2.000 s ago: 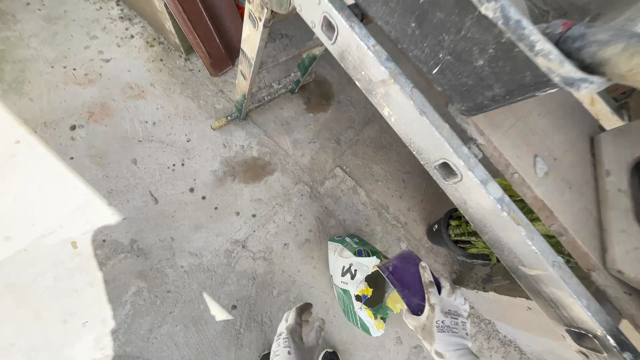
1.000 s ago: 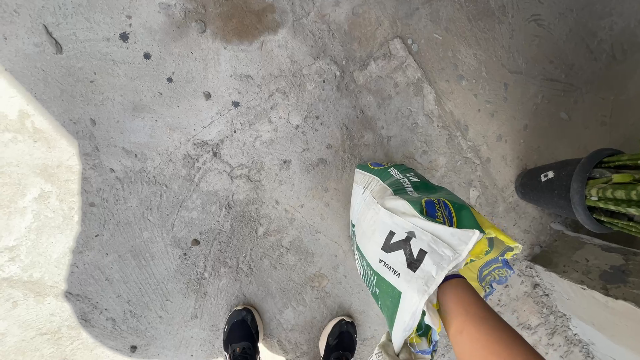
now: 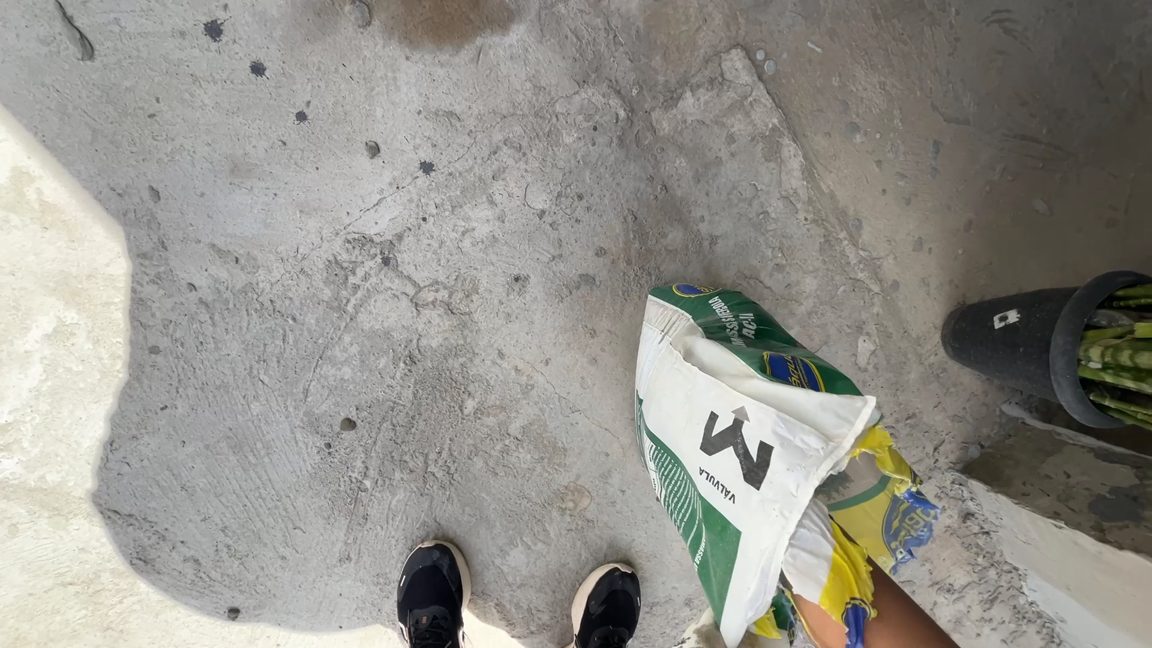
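Observation:
A torn green and white plastic bag of mortar mix with yellow and blue edges stands on the concrete floor at lower right. My right forearm reaches into its ragged opening from the bottom edge. The bag hides my right hand, so what it holds cannot be seen. At the bottom edge, beside the bag's lower corner, a small pale patch that looks like my gloved left hand shows. Its fingers are out of sight, and whether it grips the bag is unclear.
My black shoes are on the rough concrete floor, left of the bag. A dark plant pot with green leaves lies toward the right edge. Below it runs a pale, rough-edged ledge.
Two seconds ago my gloved right hand held a purple container by the bag's opening; now that hand and the container are out of sight. The view has shifted, and the ladder is out of frame.

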